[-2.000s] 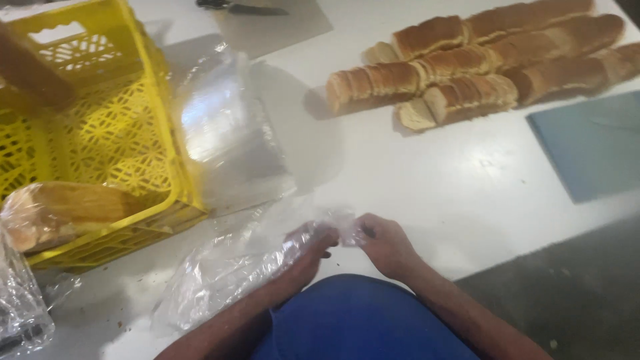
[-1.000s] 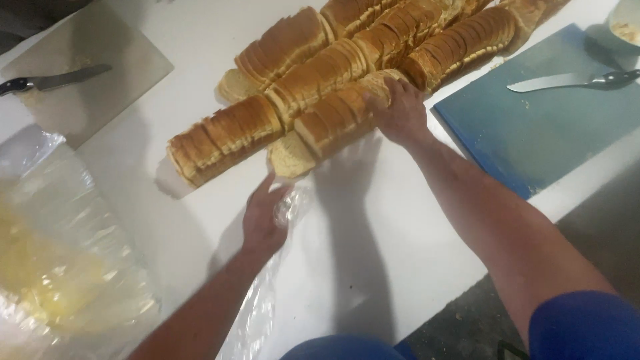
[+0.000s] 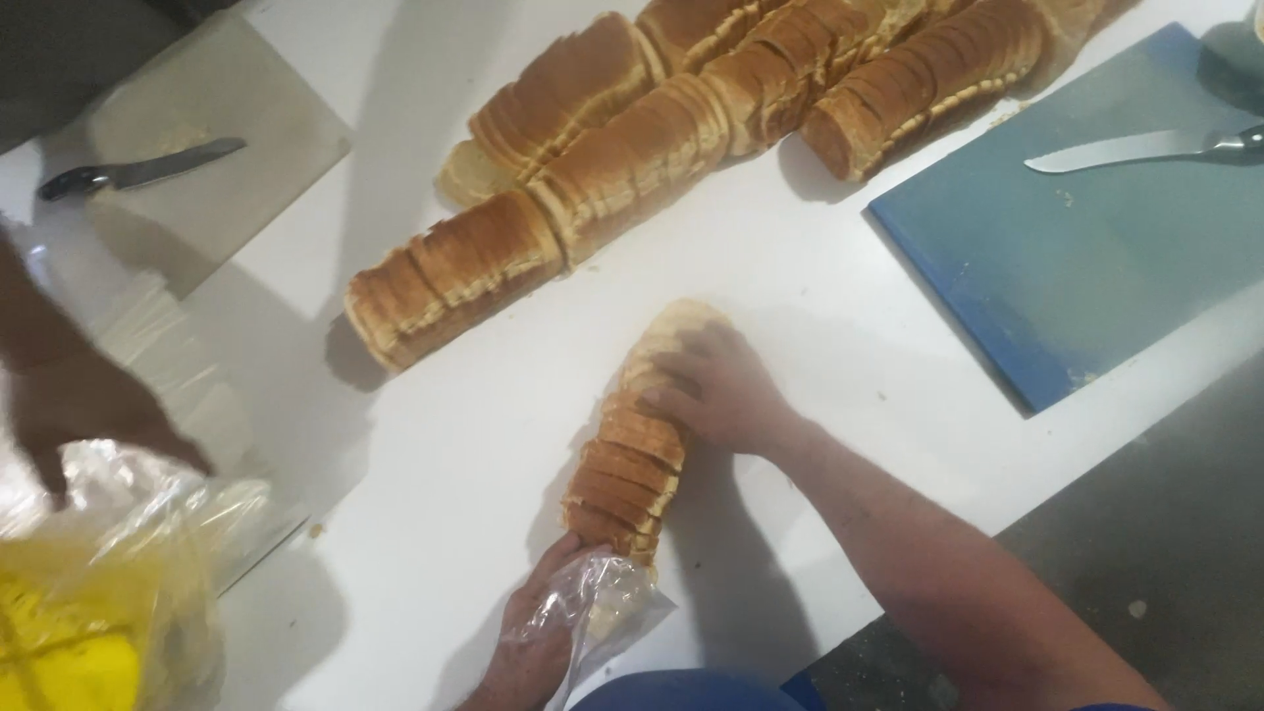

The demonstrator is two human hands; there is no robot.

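Note:
A sliced bread loaf [image 3: 632,464] lies on the white table, its slices slightly fanned. My right hand [image 3: 726,385] grips the loaf's far end from the right side. At its near end my left hand [image 3: 548,612] holds a clear plastic bag [image 3: 602,602], with the fingertips against the lowest slices. The bag's mouth is around or against that near end; how far it covers the bread is hard to tell. Beyond, more sliced loaves [image 3: 632,163] lie in slanting rows.
A blue cutting board [image 3: 1076,227] with a knife [image 3: 1126,151] lies right. Another knife [image 3: 148,170] rests on a pale board [image 3: 257,128] at upper left. A co-worker's hand [image 3: 89,415] reaches over plastic bags [image 3: 168,494] and a yellow crate [image 3: 69,632] at left.
The loaf under my right hand has come away from the rows toward me, and its near end now meets the bag in my left hand. A co-worker's hand has appeared at left.

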